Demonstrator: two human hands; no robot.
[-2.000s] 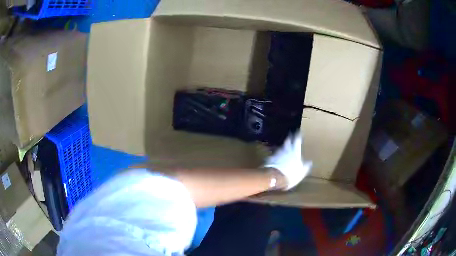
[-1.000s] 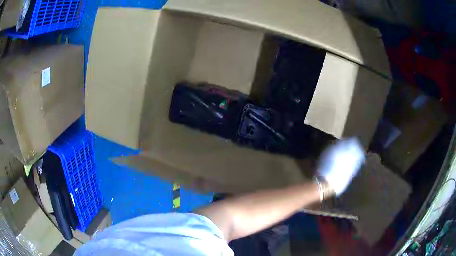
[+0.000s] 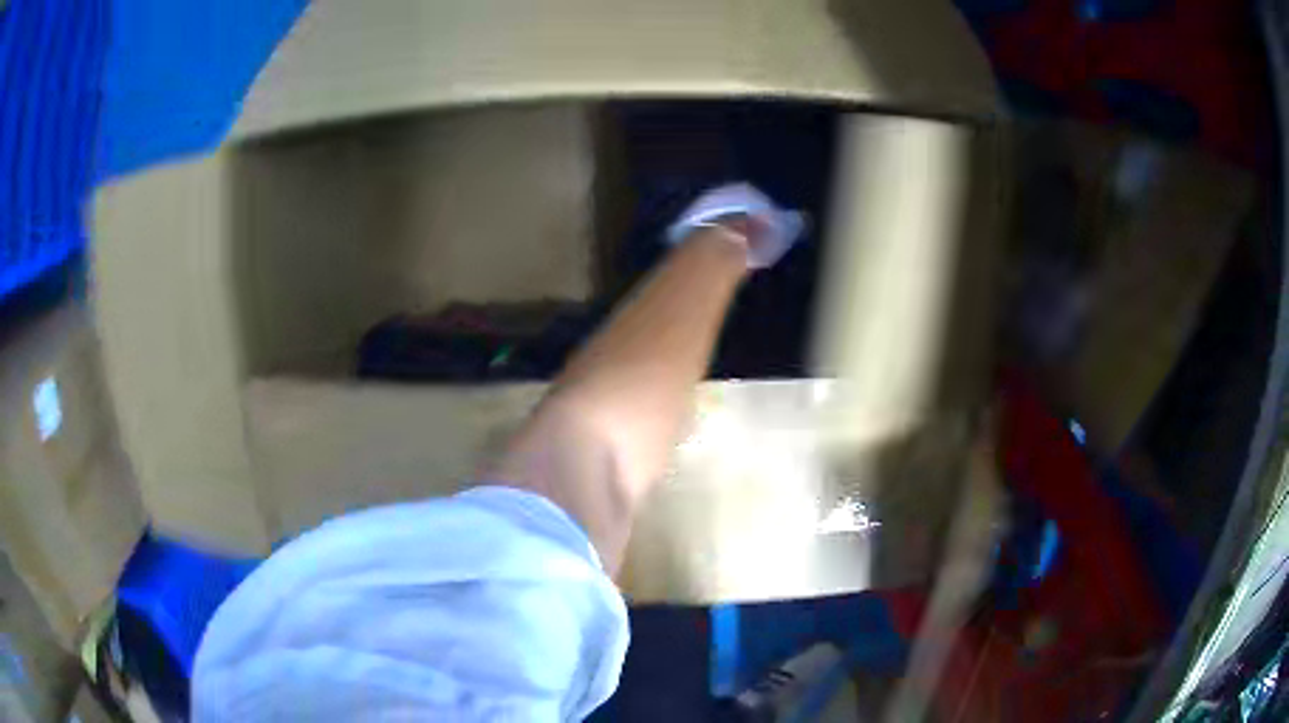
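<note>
A large open cardboard carton (image 3: 163,353) fills the middle of the view. My left hand (image 3: 742,223), in a white glove, reaches down into its right half, over dark contents. The image is blurred and the fingers are hidden, so I cannot tell if they hold anything. Black housings (image 3: 452,346) lie low in the carton to the left of my forearm, with a small green spot on them. The dark stack under my hand is too dark to make out. My right hand is out of the picture.
Another cardboard box (image 3: 50,459) stands at the left, with blue crates (image 3: 64,127) at the upper left and lower left. Red objects (image 3: 1067,537) and a brown box (image 3: 1117,297) are at the right. A pale rail curves along the right edge.
My left hand has moved from the carton's lower right flap up and left into the carton. The view has shifted, and the near flap now stands bright across the front.
</note>
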